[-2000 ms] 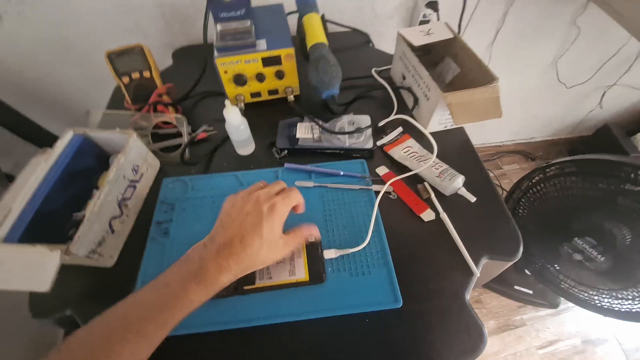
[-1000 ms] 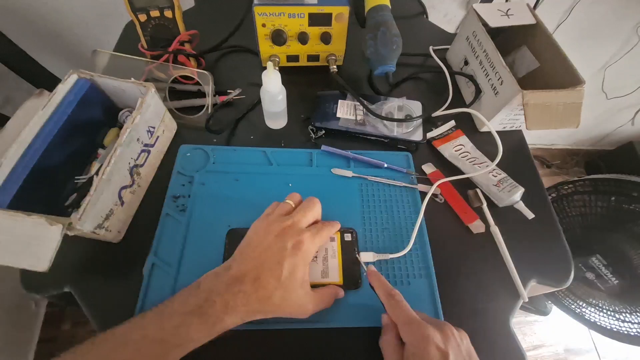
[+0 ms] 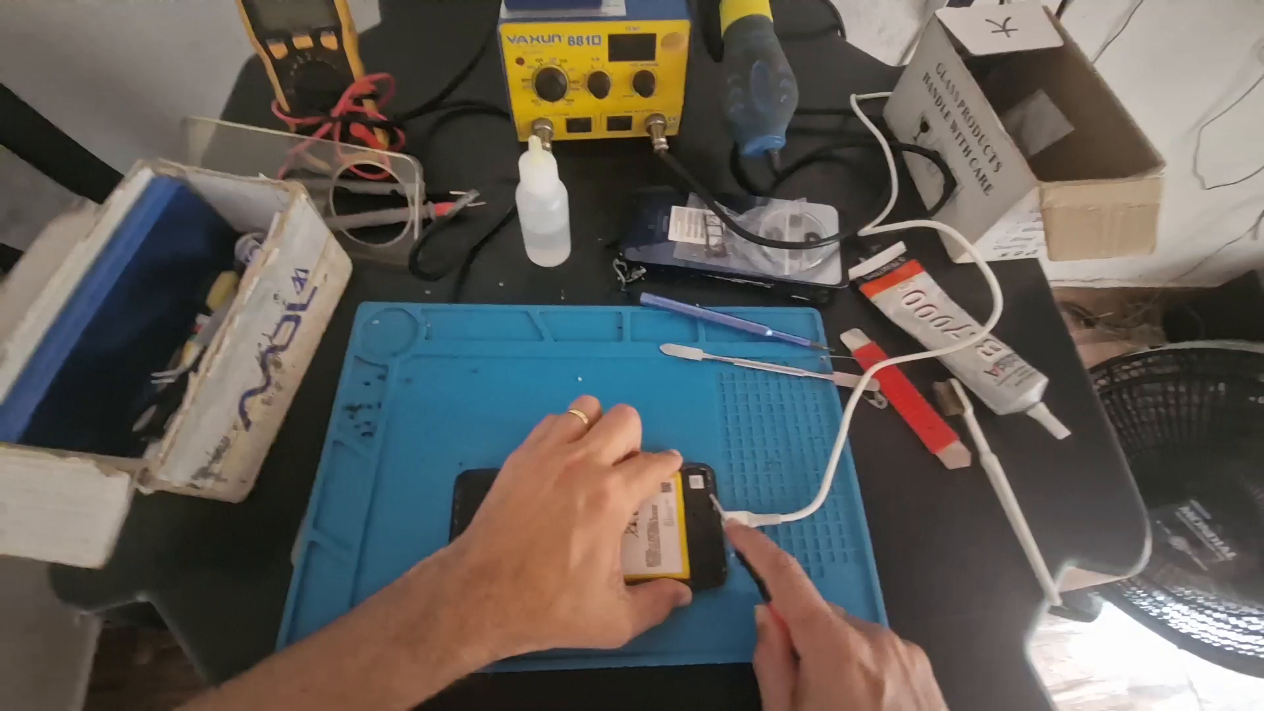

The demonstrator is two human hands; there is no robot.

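Note:
An opened smartphone (image 3: 705, 553) with its yellow-edged battery (image 3: 654, 533) exposed lies on the blue silicone repair mat (image 3: 474, 395). My left hand (image 3: 578, 513) is spread over it, thumb and fingers at the phone's long edges, gripping it. A white charging cable (image 3: 837, 464) ends in a plug at the phone's right end. My right hand (image 3: 825, 627) holds a slim dark-handled tool (image 3: 758, 575), its thin tip at that end beside the plug; the rest of the tool is hidden by the fingers. A blue pen-like tool (image 3: 726, 318) and a metal spudger (image 3: 750, 362) lie near the mat's top edge.
Behind the mat stand a yellow soldering station (image 3: 597, 109), a dropper bottle (image 3: 544, 212) and a multimeter (image 3: 306, 59). A worn cardboard box (image 3: 286, 346) is left. At right are a glue tube (image 3: 953, 341), a red cutter (image 3: 907, 400), a brush (image 3: 1007, 499), an open carton (image 3: 963, 128) and a fan (image 3: 1195, 504).
My right hand, out of view two seconds ago, has come in at the phone's plug end with the slim tool. My left hand has spread over the phone. The view has shifted closer.

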